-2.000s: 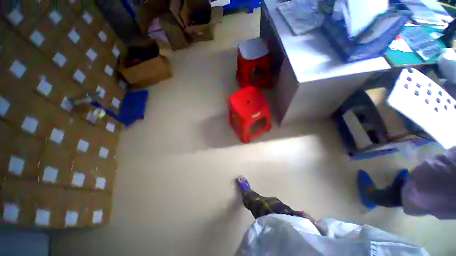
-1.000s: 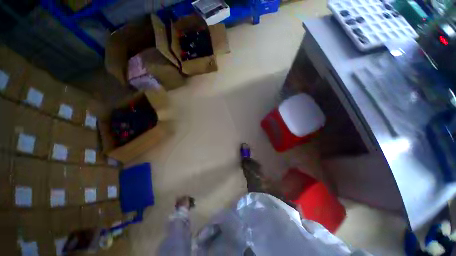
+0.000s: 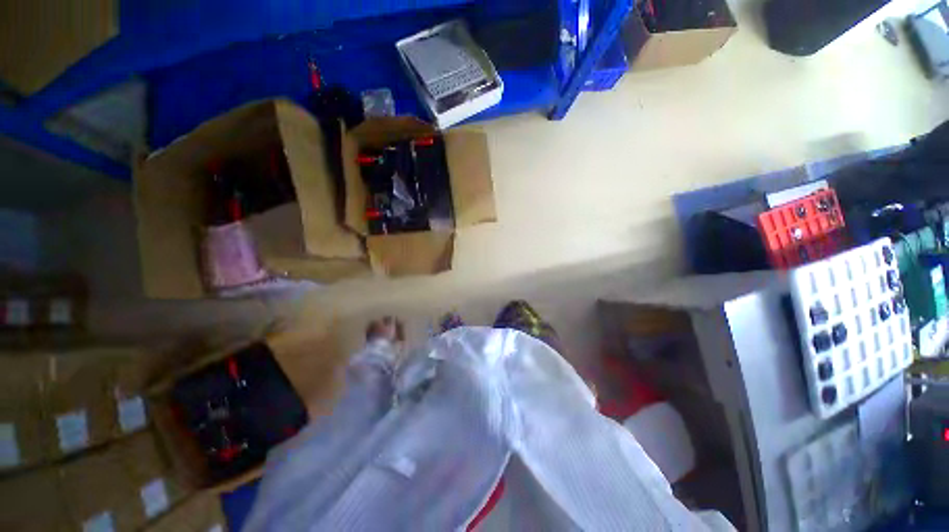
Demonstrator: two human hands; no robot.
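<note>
My left hand (image 3: 385,330) is small and blurred at the end of a pale sleeve, left of centre. I cannot tell if it holds anything. My right hand is not in view. Beyond my left hand, an open brown carton (image 3: 411,253) holds black and red items. A larger open carton (image 3: 172,231) beside it holds dark items and a pink bundle (image 3: 233,255). Another open carton (image 3: 325,358) with black and red contents (image 3: 237,405) stands at lower left.
A bench (image 3: 751,343) at right bears a white pocketed tray (image 3: 855,324) with black pieces. A red tray (image 3: 803,227) lies behind it. A white-topped stool (image 3: 661,442) stands beside the bench. Labelled cartons (image 3: 65,400) are stacked at left. A blue rack (image 3: 239,42) spans the back.
The view has swung left and forward, away from the red stools. The open cartons and blue rack appear nearer. My left hand shows higher in the picture than one second ago.
</note>
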